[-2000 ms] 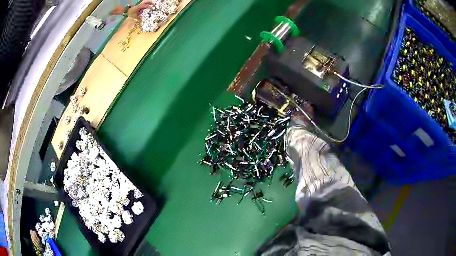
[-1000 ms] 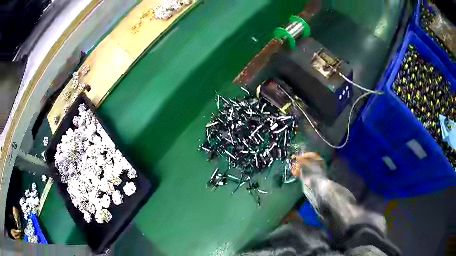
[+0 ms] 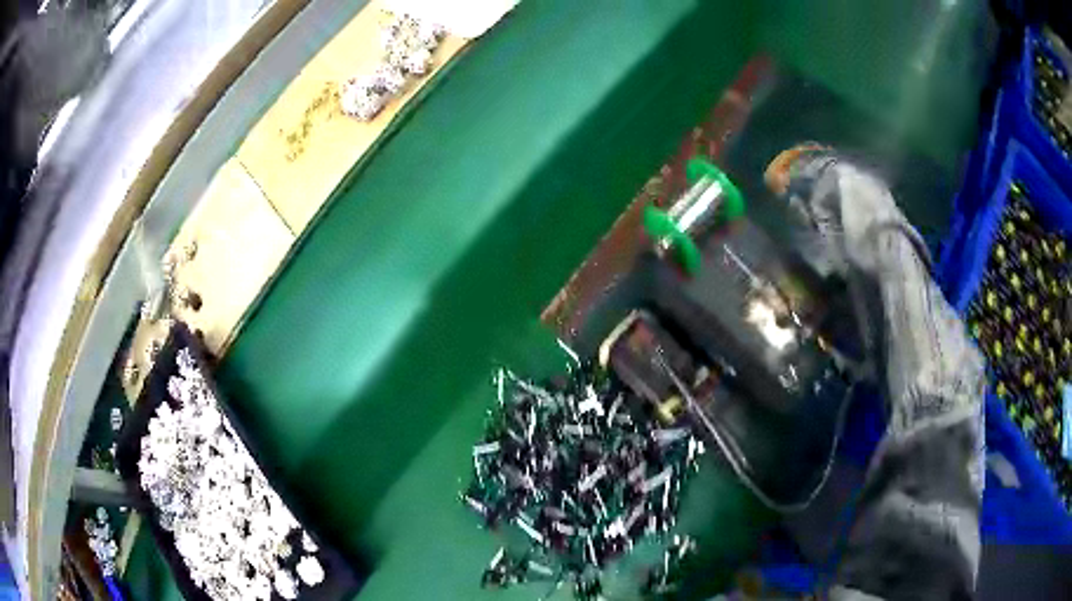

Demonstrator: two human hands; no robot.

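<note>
A loose pile of small black parts with silvery leads (image 3: 582, 475) lies on the green bench matting, low in the middle. My right hand (image 3: 794, 168) is beyond the pile at the upper right, past the dark soldering machine (image 3: 735, 311). Its orange-tan fingertips show at the end of a grey sleeve; the rest is blurred, and whether it holds anything is hidden. A green spool of silvery wire (image 3: 696, 217) stands at the machine. A pale cable (image 3: 752, 484) loops beside it. My left hand is out of the picture.
A black tray (image 3: 335, 575) of white parts stands at the lower left. More white parts (image 3: 394, 65) lie on a tan board (image 3: 253, 223) along the far side. Blue crates (image 3: 1011, 176) with dark and yellowish parts are at the right, partly behind my sleeve. A brown strip (image 3: 611, 264) runs under the spool.
My right hand has moved from the pile's right edge up past the machine. The view has shifted, so the pile and machine sit lower in the picture.
</note>
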